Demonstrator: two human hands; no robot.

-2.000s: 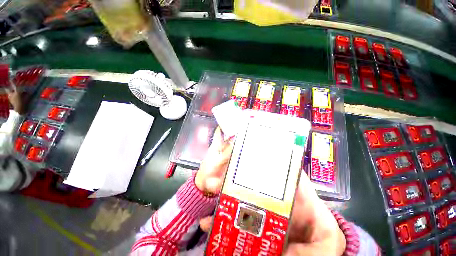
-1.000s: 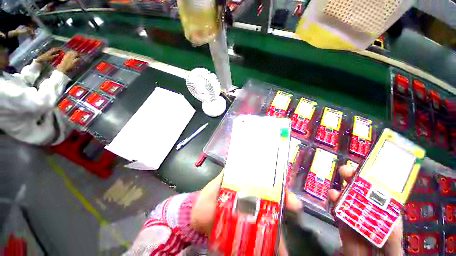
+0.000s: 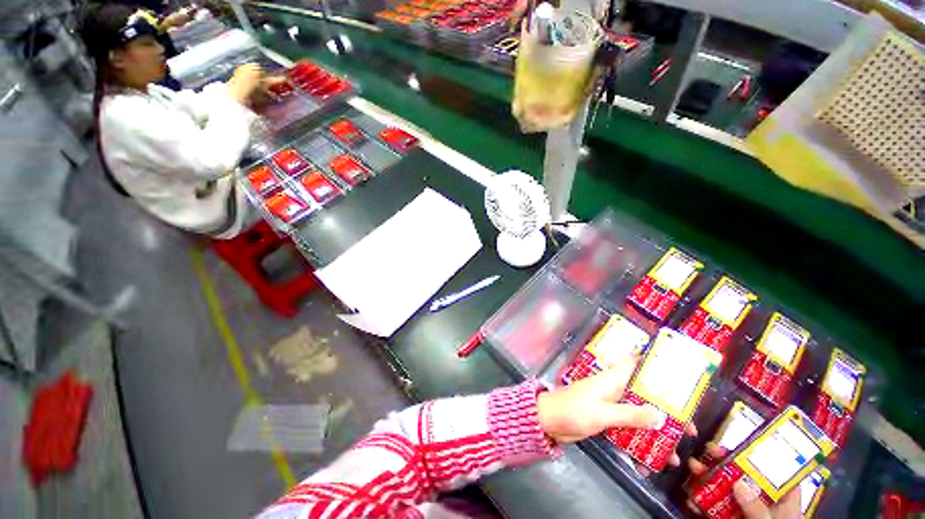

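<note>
My left hand (image 3: 590, 408) holds a red phone with a yellow-framed, white screen (image 3: 669, 375), front up, over the clear phone tray (image 3: 527, 322). My right hand (image 3: 751, 501), cut off by the bottom edge, holds a second such phone (image 3: 783, 456), front up and tilted. Several phones stand front up in the tray, four of them in the back row, such as this one (image 3: 779, 357). The tray's left pockets hold no phones. The phones in my hands partly hide the front row.
A white fan (image 3: 517, 207) stands behind the tray's left end. Left lie a white pen (image 3: 465, 293), a red pen (image 3: 470, 345) and white paper (image 3: 408, 262). Another phone tray (image 3: 362, 137) and a seated person (image 3: 167, 142) are further left. A green conveyor (image 3: 649, 203) runs behind.
The view has swung left. Both phones, held close to the camera before, are now lower, over the tray at the right. The left hand's sleeve shows more.
</note>
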